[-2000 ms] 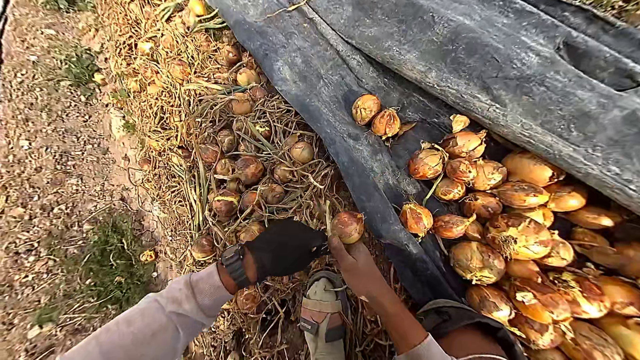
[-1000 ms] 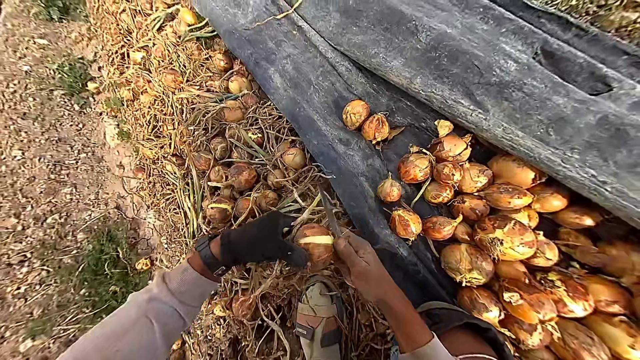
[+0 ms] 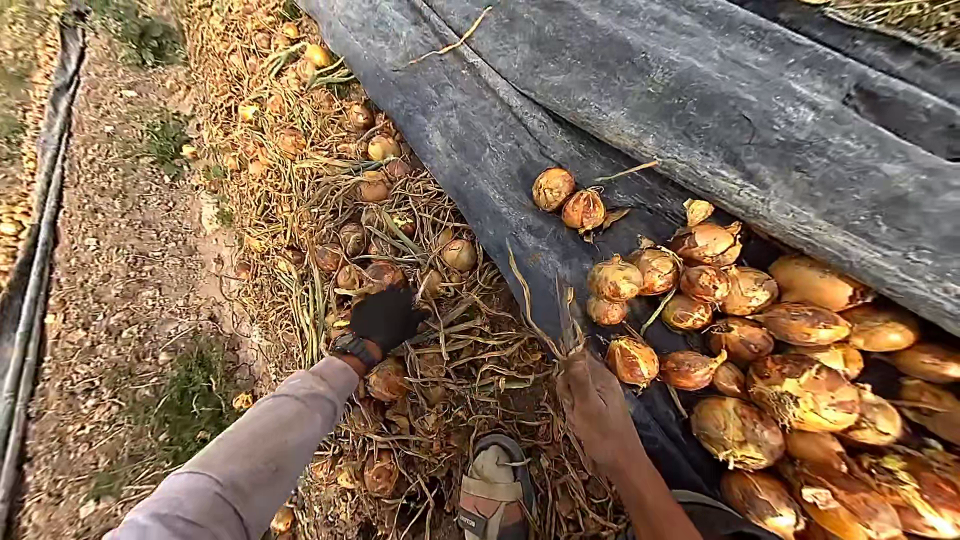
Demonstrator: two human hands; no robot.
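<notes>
My left hand, in a black glove, reaches down over onions and dry tops; its fingers are mostly hidden, so its hold is unclear. My right hand is bare and closed around dried onion leaves that stick up past the fingers. A thin, blurred blade-like shape rises beside them. Unpicked-looking brown onions lie among withered stalks around the left hand. To the right, loose onions are heaped on a dark fabric sheet, with a pair lying apart higher up.
A sandaled foot stands on the dry stalks between my arms. Folds of the sheet run diagonally across the upper right. Bare stony soil with green weeds lies at left, and another dark sheet edge runs along the far left.
The onion between my hands a second ago is out of them, and one more onion lies on the sheet's near group. My left hand has moved away from my right, up over the stalks.
</notes>
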